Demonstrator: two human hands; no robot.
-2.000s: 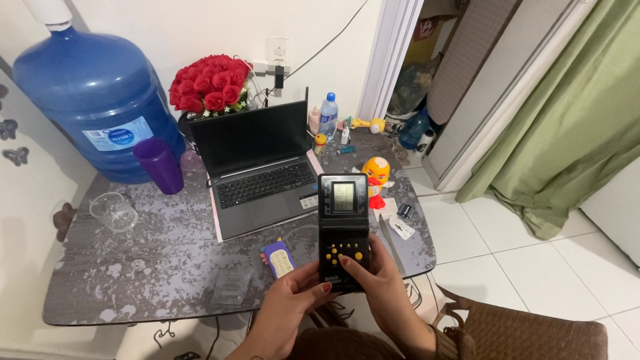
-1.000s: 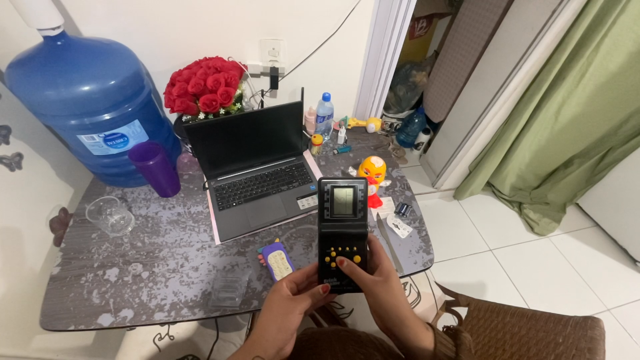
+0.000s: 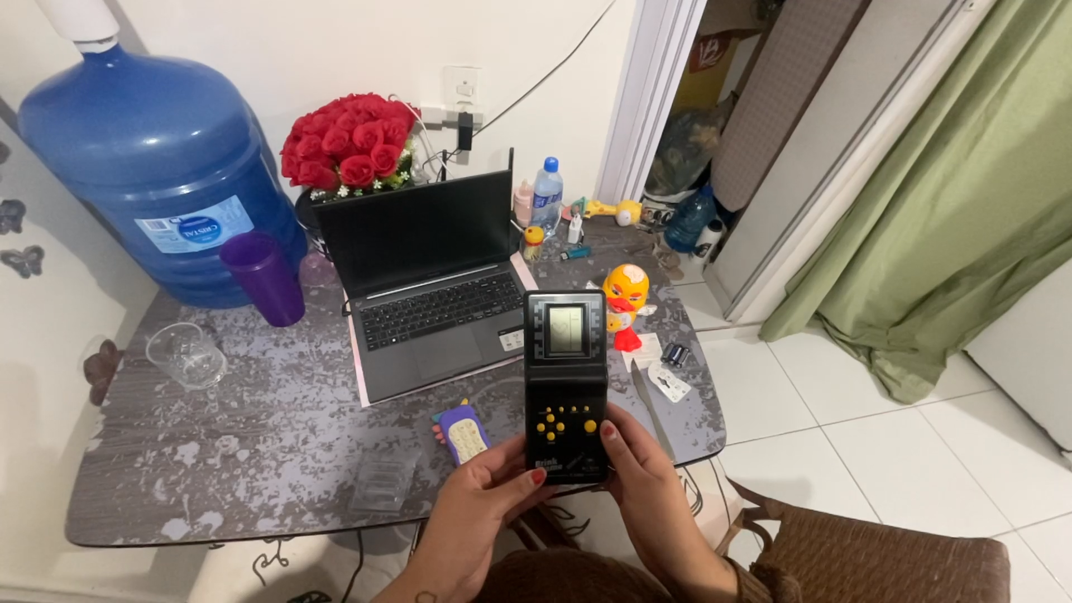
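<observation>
A black handheld brick game console [image 3: 566,394] with yellow buttons and a small grey screen is held upright between both hands. My left hand [image 3: 481,498] grips its lower left edge, thumb at the bottom corner. On the lower right side is my right hand [image 3: 649,494], its thumb beside the large round yellow button. Behind the console stands an open laptop [image 3: 435,327] with a dark screen. A purple toy phone [image 3: 462,431] lies left of the console. To its right are a yellow duck toy [image 3: 626,303], a knife [image 3: 651,406], batteries [image 3: 676,354] and a white card tag [image 3: 668,383].
The patterned table [image 3: 276,444] bears a glass bowl [image 3: 186,356], purple cup [image 3: 264,280], clear plastic packaging [image 3: 383,480] and small water bottle [image 3: 547,197]. A large blue water jug [image 3: 167,167] and red roses [image 3: 350,144] stand behind. A woven chair [image 3: 879,553] is at lower right.
My right thumb has moved off the front buttons to the console's right edge. Both hands still hold the console.
</observation>
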